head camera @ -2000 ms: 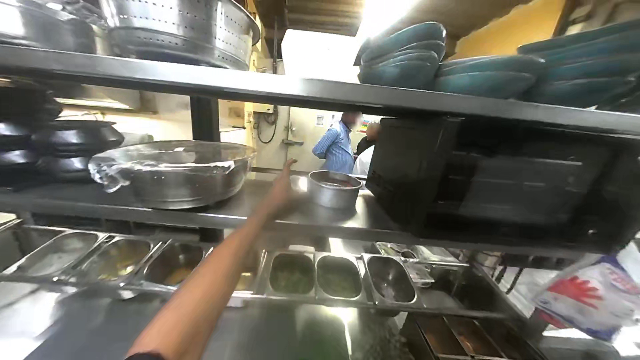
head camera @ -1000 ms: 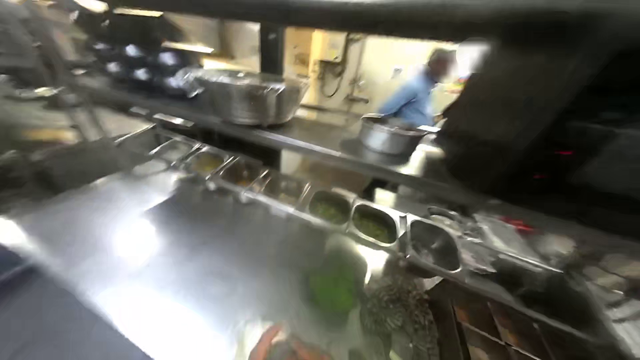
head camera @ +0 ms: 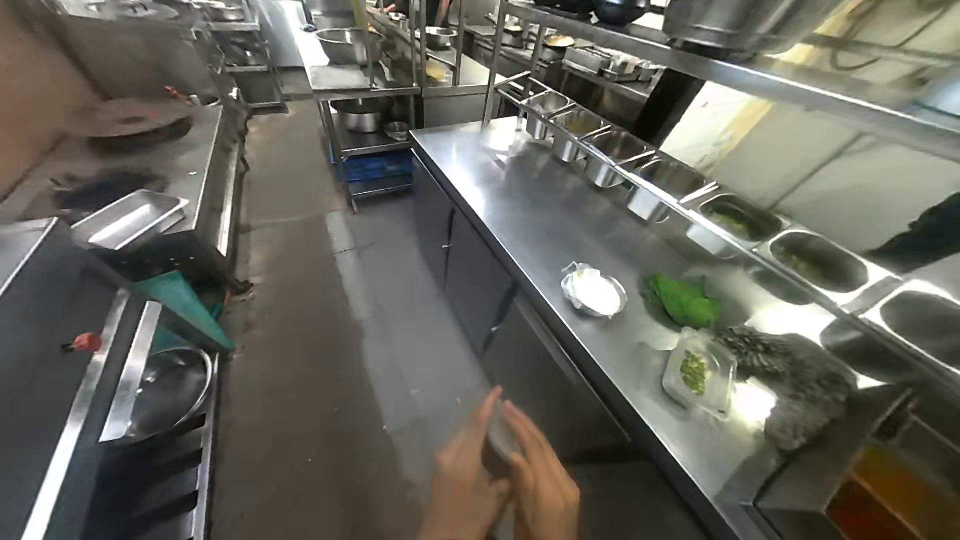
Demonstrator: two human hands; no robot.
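Both of my hands are low in the head view, over the floor beside the steel counter. My left hand (head camera: 469, 472) and my right hand (head camera: 541, 480) hold between their palms a small greyish rounded thing (head camera: 504, 435), blurred, perhaps a small bowl or lid. On the steel counter (head camera: 517, 217) to their right stands a small metal bowl (head camera: 600, 295) with something white and plastic wrap. Green leaves (head camera: 684, 301) lie behind a clear plastic container (head camera: 699, 375) with chopped green bits. A grey crumpled cloth or mesh (head camera: 802, 390) lies beside it.
A rail of steel food pans (head camera: 817, 259) runs along the counter's back, below a steel shelf (head camera: 750, 71). At left, across the aisle floor (head camera: 300, 300), are a cooking range, an empty steel tray (head camera: 131, 217) and a round glass or metal lid (head camera: 171, 390). A steel rack (head camera: 367, 142) stands ahead.
The view has swung far left, toward the aisle. One arm reached toward a round metal tin on the shelf two seconds ago; now both hands are together low down around a small thing.
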